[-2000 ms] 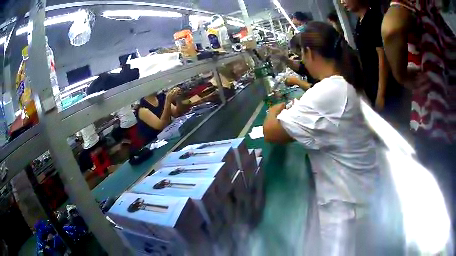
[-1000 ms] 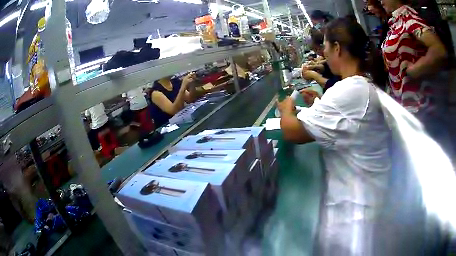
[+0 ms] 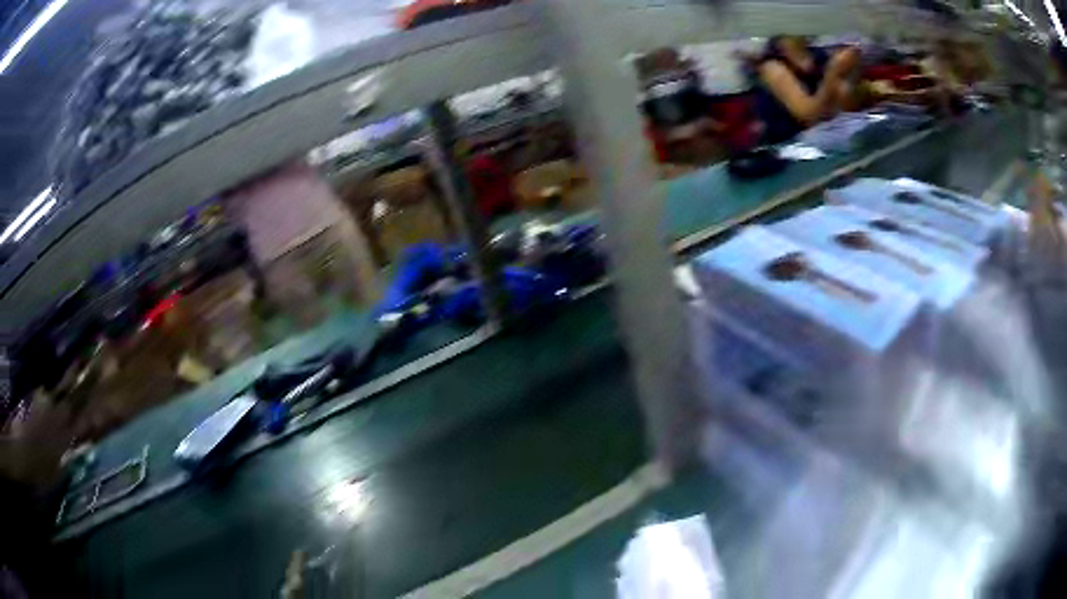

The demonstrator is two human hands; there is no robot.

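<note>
Neither of my hands can be made out. The stack of pale blue retail boxes [image 3: 807,281] stands at the right, several layers high, each top printed with a dark long-handled item. Its lower right part is blurred behind a bright whitish smear. A white sheet or paper [image 3: 669,564] lies on the green bench at the bottom, left of the stack's foot.
A grey metal post [image 3: 632,246] rises left of the boxes to an overhead shelf. Across the dark green belt [image 3: 491,468] lie a blue heap [image 3: 427,281], dark tubes, a flat pale box [image 3: 217,431] and a thin frame [image 3: 103,489]. A person [image 3: 805,88] is behind the belt.
The view has swung left and tilted, so the boxes and post now sit further right. The nearby person in white has left the view; more of the belt and far bench shows.
</note>
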